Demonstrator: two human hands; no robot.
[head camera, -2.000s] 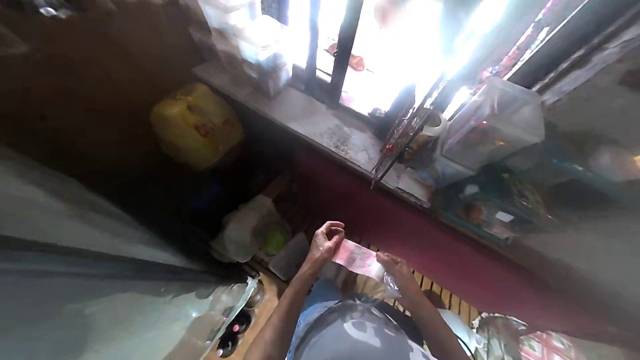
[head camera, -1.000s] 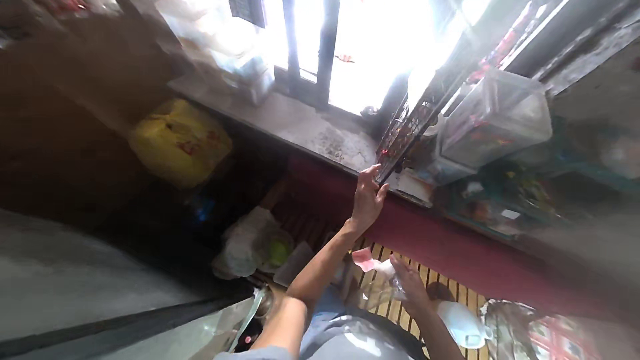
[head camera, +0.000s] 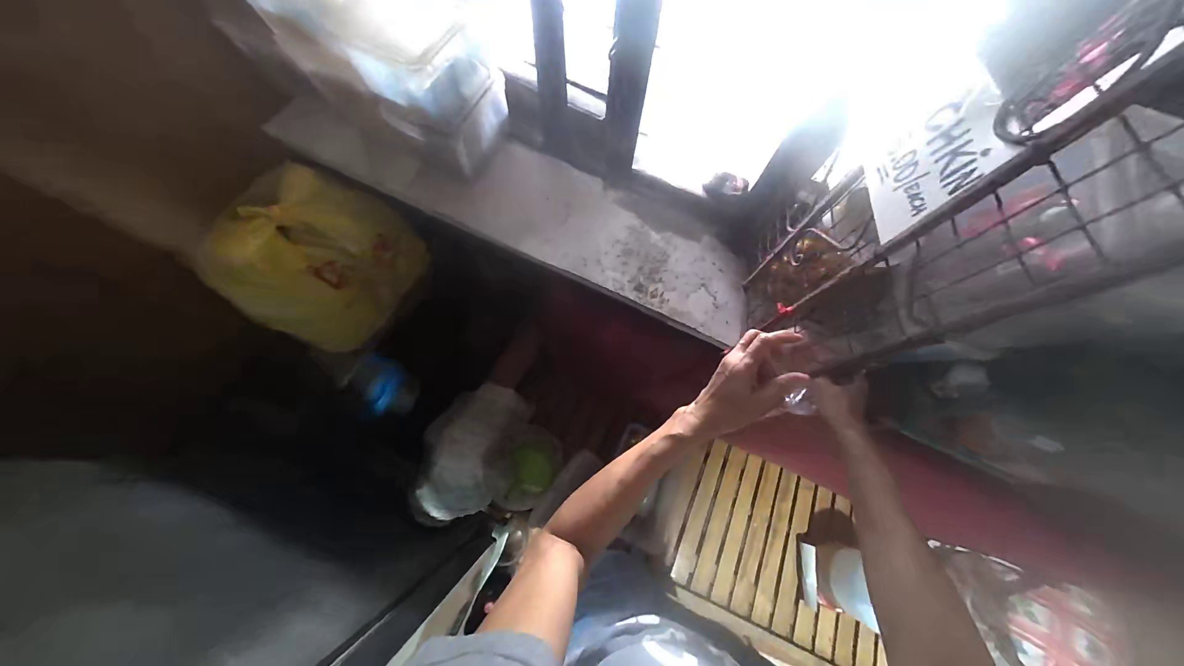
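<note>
My left hand (head camera: 747, 384) is raised at the lower corner of a dark wire-mesh rack (head camera: 1008, 236), beside the end of the concrete ledge, its fingers bent. Close against it on the right is my right hand (head camera: 840, 402), blurred and partly behind the rack's lower edge. Between the two hands a bit of clear plastic (head camera: 800, 400) shows; which hand grips it I cannot tell. A small red tie (head camera: 785, 309) hangs on the mesh just above my fingers. The pinkish paper is not visible.
A worn concrete ledge (head camera: 592, 222) runs under the barred window. A full yellow plastic bag (head camera: 314, 259) stands at the left. Below lie a slatted wooden bench (head camera: 749, 536), a white container (head camera: 853, 585) and a white bag (head camera: 462, 453). A handwritten card (head camera: 934, 166) hangs on the rack.
Two seconds ago both hands held a pinkish paper low at my lap. My left hand then reached up to the rack's corner, and my right hand has since come up beside it.
</note>
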